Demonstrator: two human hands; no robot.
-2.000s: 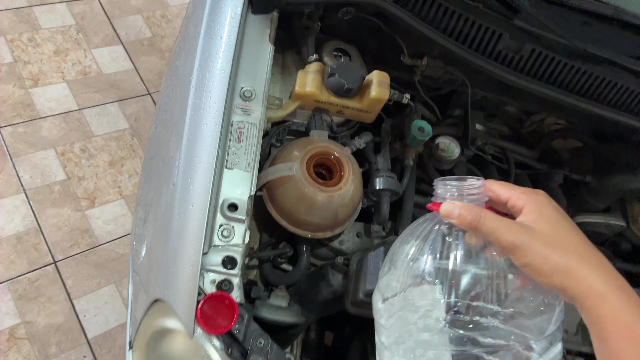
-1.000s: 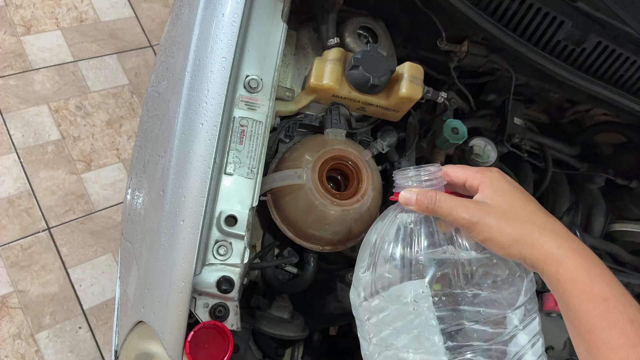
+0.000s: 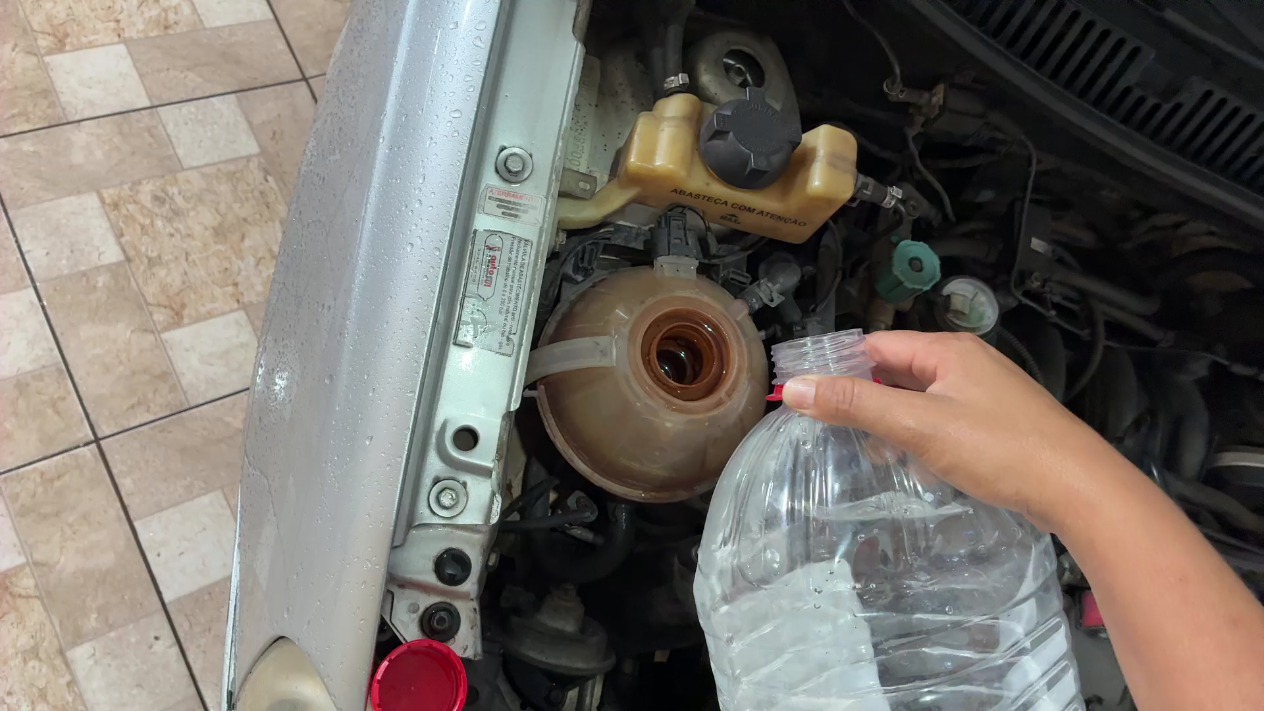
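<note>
My right hand [image 3: 948, 405] grips the neck of a large clear plastic bottle [image 3: 879, 583], just under its uncapped threaded mouth, where a red ring shows. The bottle stands nearly upright, its mouth close to the right side of a round brownish coolant expansion tank [image 3: 612, 425]. The tank's filler opening [image 3: 683, 357] is uncovered, and its inside looks dark. A red plastic cap [image 3: 420, 676] lies near the headlight at the bottom. My left hand is out of the frame. The bottle's lower end is cut off by the frame edge.
A yellowish fluid reservoir [image 3: 736, 183] with a black cap [image 3: 750, 138] sits behind the tank. A green cap [image 3: 910, 267] is to its right. The wet silver fender [image 3: 346, 375] runs along the left, beside a tiled floor [image 3: 118, 296]. Hoses and a slotted cowl [image 3: 1126, 79] fill the right.
My right hand has brought the bottle left, so its mouth is nearer to the expansion tank. The view has shifted closer.
</note>
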